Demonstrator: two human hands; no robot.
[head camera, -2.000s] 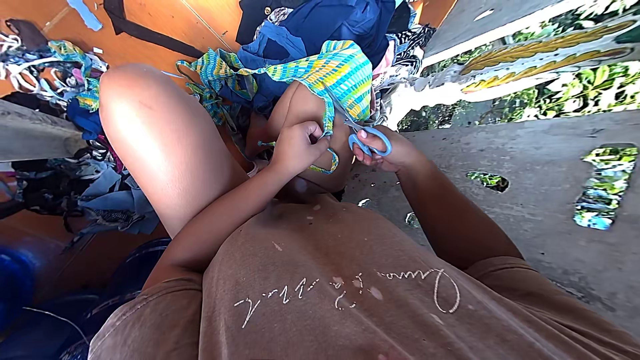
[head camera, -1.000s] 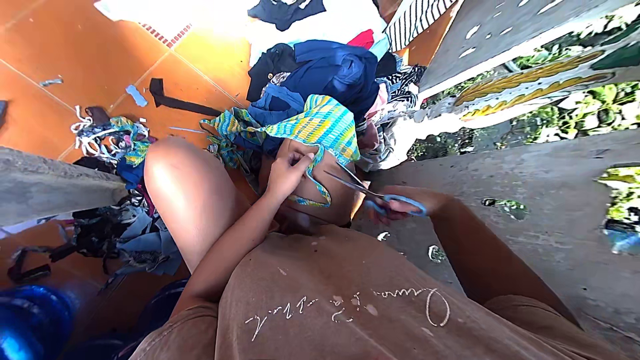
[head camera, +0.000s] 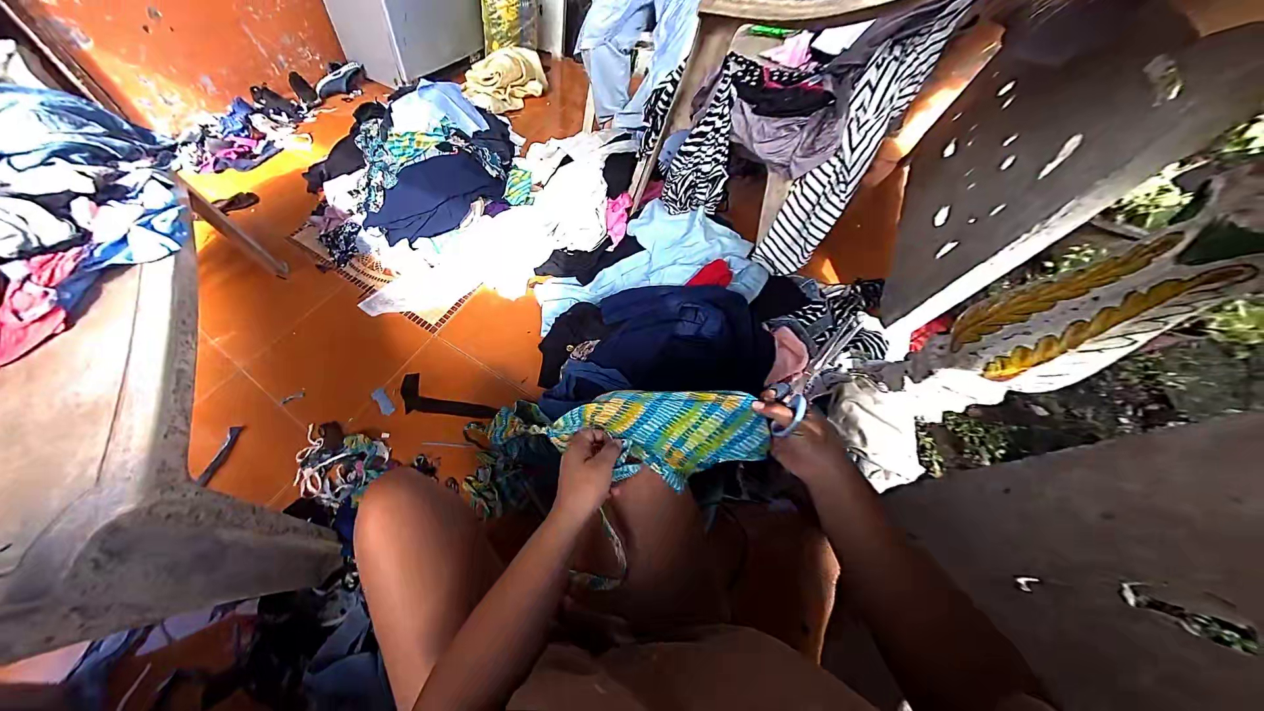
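Observation:
A blue, green and yellow patterned cloth (head camera: 681, 425) lies across my raised knee, stretched between my hands. My left hand (head camera: 590, 464) pinches its near left edge, and a narrow strip of the same cloth (head camera: 614, 538) hangs in a loop below the fingers. At the cloth's right end, my right hand (head camera: 805, 439) holds blue-handled scissors (head camera: 792, 415). Their blades point up and away from me; whether they are parted is hard to tell. Some right fingertips are at the cloth's edge.
Dark blue garments (head camera: 681, 341) are heaped just beyond the cloth. A larger clothes pile (head camera: 434, 188) lies on the orange tiled floor. Cut scraps (head camera: 341, 464) lie beside my left knee. A concrete ledge (head camera: 158, 395) stands at left, a grey wall (head camera: 1086, 533) at right.
The view has tilted up strongly. My right hand with the scissors has moved from near my body to the cloth's far right end. The cloth is spread wider; my left hand still pinches it.

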